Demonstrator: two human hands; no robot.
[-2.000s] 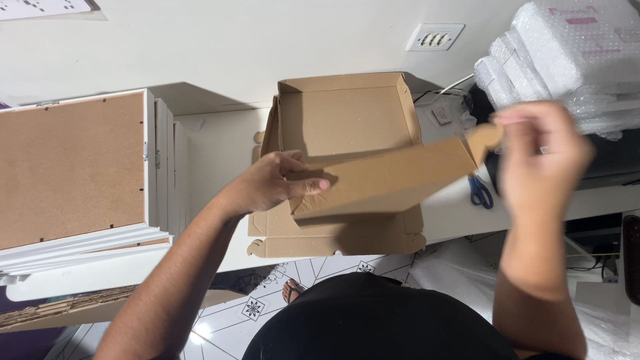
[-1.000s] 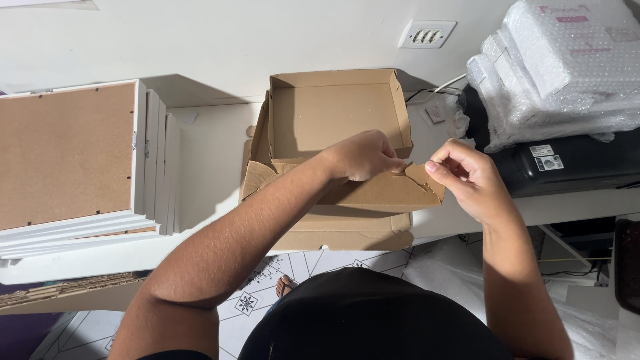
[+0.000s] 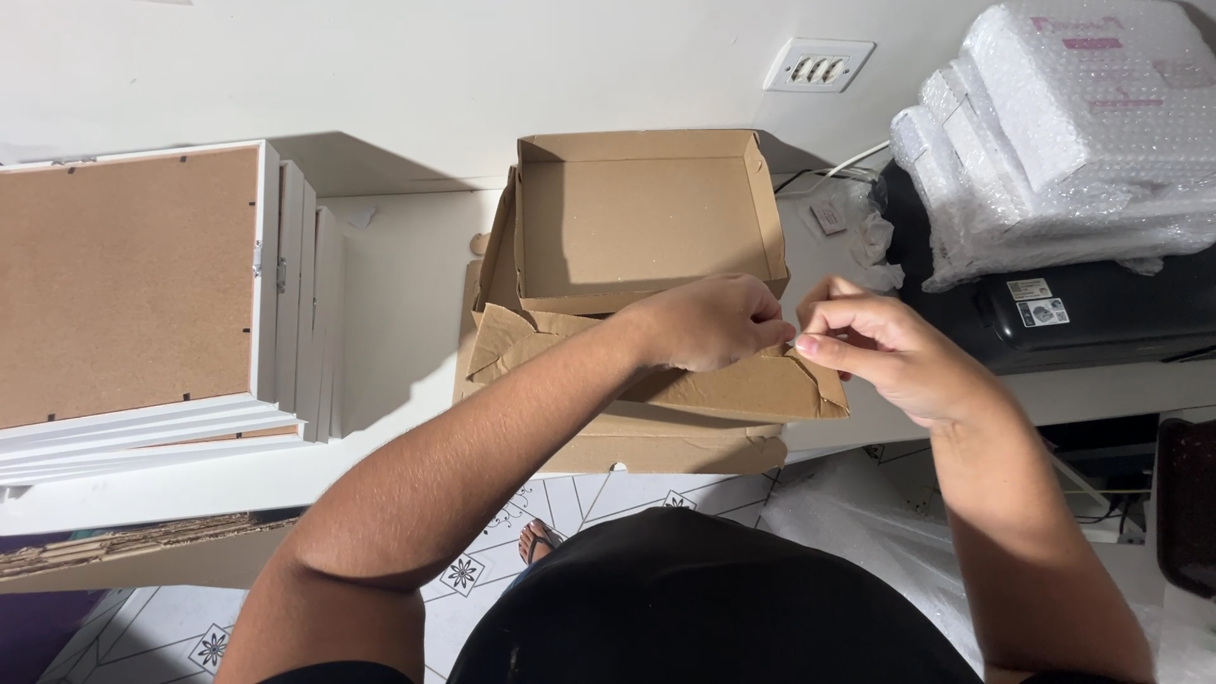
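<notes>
A brown cardboard box tray with raised walls lies on the white table against the wall. In front of it a folded cardboard box lid is tilted toward me, with creased corner flaps. My left hand reaches across the lid, its thumb and fingertips pinched near the right corner. Beside it my right hand has thumb and index finger together at that corner, almost touching the left fingertips. What lies between the fingertips is too small to tell. More flat cardboard shows under the lid at the table's front edge.
White picture frames with brown backing are stacked at the left. Bubble-wrapped packages rest on a black printer-like device at the right. A wall socket, cables and crumpled plastic are behind. Cardboard sheets lie below the table at left.
Two seconds ago my hands were apart, left at the near end of the raised cardboard flap and right at its far end. My left hand has moved right, beside my right hand, and the cardboard is lower.
</notes>
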